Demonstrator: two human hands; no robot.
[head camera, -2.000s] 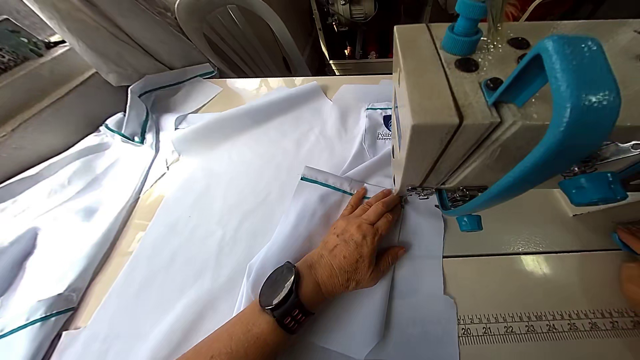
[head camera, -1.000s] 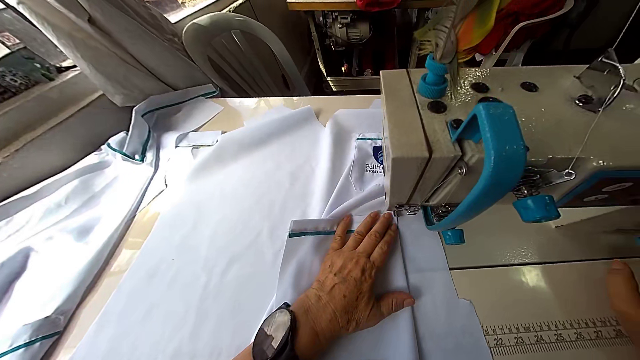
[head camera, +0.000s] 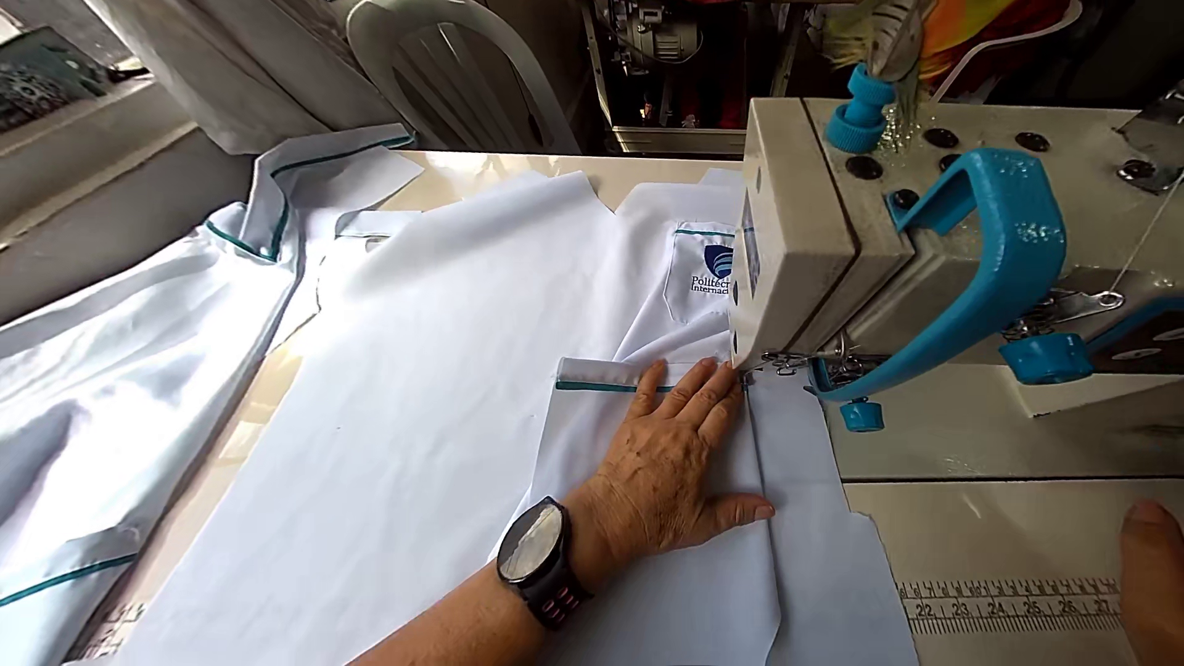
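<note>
My left hand (head camera: 666, 462), with a black wristwatch (head camera: 536, 555), lies flat with fingers apart on a white fabric pocket piece (head camera: 592, 416) that has a green-trimmed top edge. Its fingertips are close to the needle area (head camera: 747, 375) of a beige and blue sewing machine (head camera: 805, 213). Under the pocket piece spreads a larger white garment panel (head camera: 416, 370). An upper pocket with an embroidered emblem (head camera: 708, 268) is partly hidden by the machine head. Only part of my right hand (head camera: 1152, 583) shows at the right edge, resting on the machine table by the printed ruler.
Another white garment (head camera: 139, 370) with green trim lies along the left side of the table. A ruler scale (head camera: 1017, 606) runs along the lower right. A plastic chair (head camera: 462, 74) stands behind the table, and a motor (head camera: 661, 42) is visible beyond. Grey curtain fabric (head camera: 222, 74) hangs at upper left.
My left hand now lies flatter, its fingers pointing more away from me. The pocket piece's trimmed edge, slanted two seconds ago, now runs nearly level. The view has shifted.
</note>
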